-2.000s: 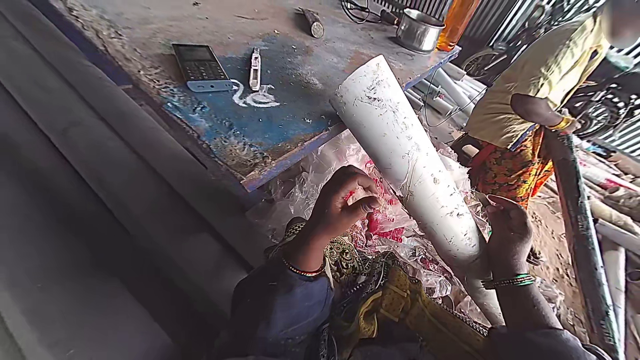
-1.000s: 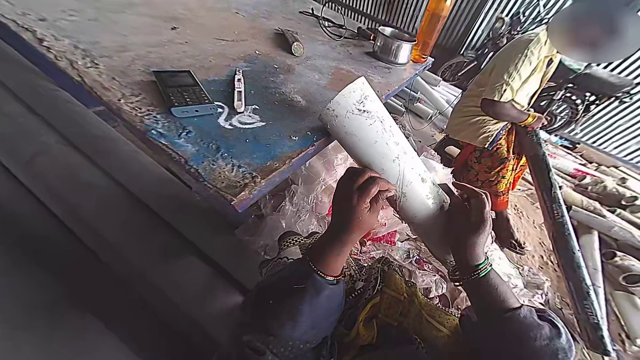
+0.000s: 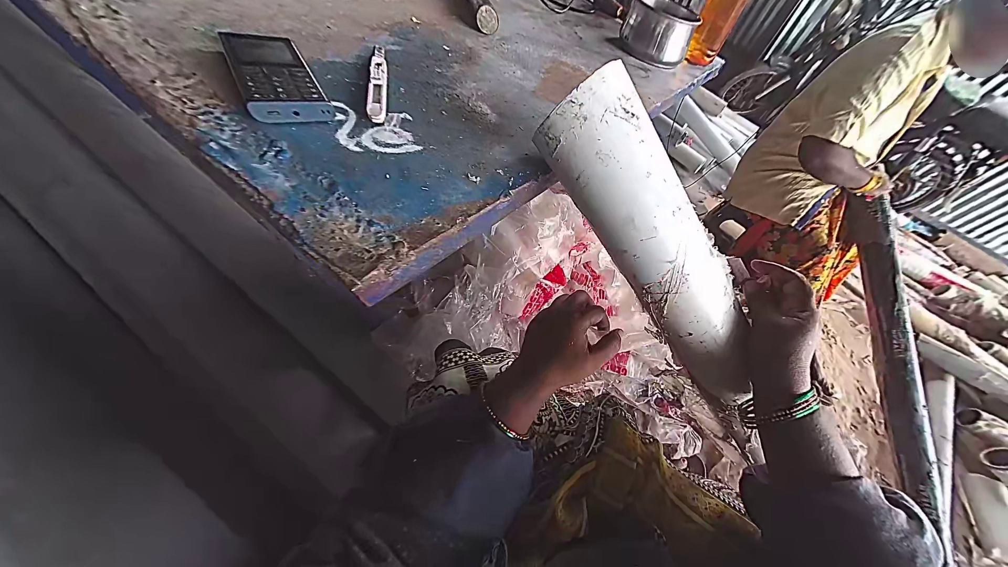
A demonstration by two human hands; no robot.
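Observation:
A scuffed white plastic pipe (image 3: 642,228) stands slanted between my hands. Its upper end is beside the table's corner edge and its lower end lies near my right wrist. My left hand (image 3: 563,342) is to the left of the pipe, apart from it, with bent fingers, a gap between thumb and forefinger, and nothing visible in it. At the pipe's right side is my right hand (image 3: 780,323), pinching a small pale flat piece (image 3: 738,270) close to the pipe wall. Rough shavings or dirt cling to that edge. What the piece is cannot be told.
A worn blue table (image 3: 441,173) bears a keypad mobile phone (image 3: 276,79), a white slim tool (image 3: 377,87), a metal pot (image 3: 657,31) and an orange bottle (image 3: 715,27). Clear plastic wrapping (image 3: 504,268) lies below. At right, a person (image 3: 843,134) holds a dark pipe (image 3: 890,331).
My left hand has come away from the pipe, which it was at or touching one second ago. My right hand stays by the pipe's right side.

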